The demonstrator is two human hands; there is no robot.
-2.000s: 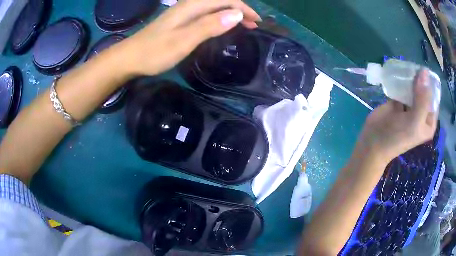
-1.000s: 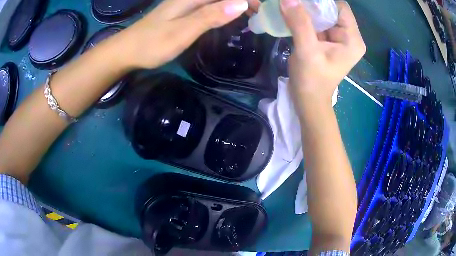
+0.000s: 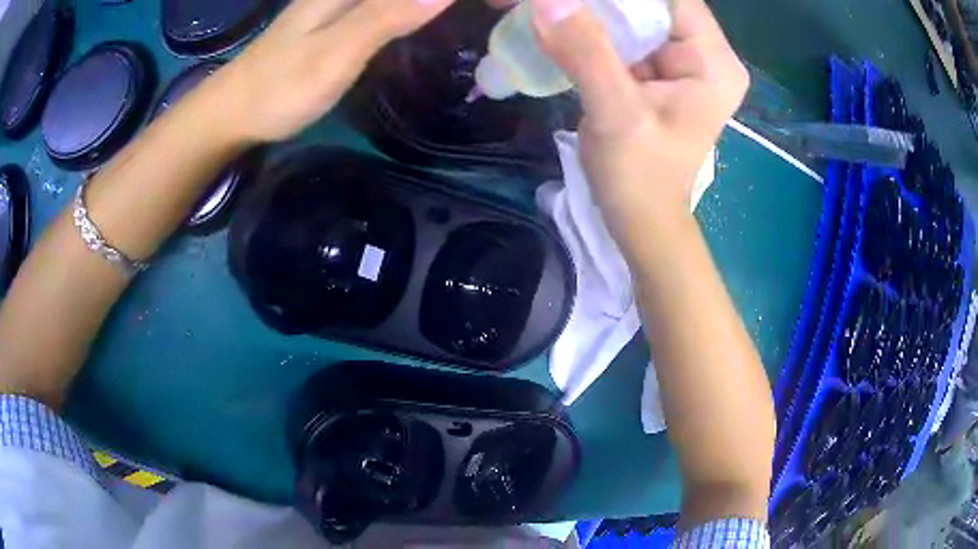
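Note:
My right hand [image 3: 654, 118] holds a clear liquid bottle [image 3: 536, 54], its pinkish tip pointing down over the large well of the farthest two-well housing [image 3: 429, 107]. My left hand [image 3: 311, 64] lies at that housing's far left side, its fingers cut off by the top edge; whether it grips the housing is hidden. A second glossy black two-well housing [image 3: 429, 257] with a small white label [image 3: 371, 262] lies in the middle. A third housing [image 3: 450, 461], with a small raised round piece at its left end, lies nearest me.
Round black covers [image 3: 97, 104] lie at the left on the green mat [image 3: 193, 354]. A crumpled white cloth [image 3: 601, 290] lies beside the housings. Blue trays [image 3: 815, 290] with rows of black parts stand at right, clear plastic strips [image 3: 858, 143] at their far corner.
My right hand has swung the clear bottle left from beside the trays to over the farthest housing. My left hand has shifted slightly left. The whole view has shifted a little.

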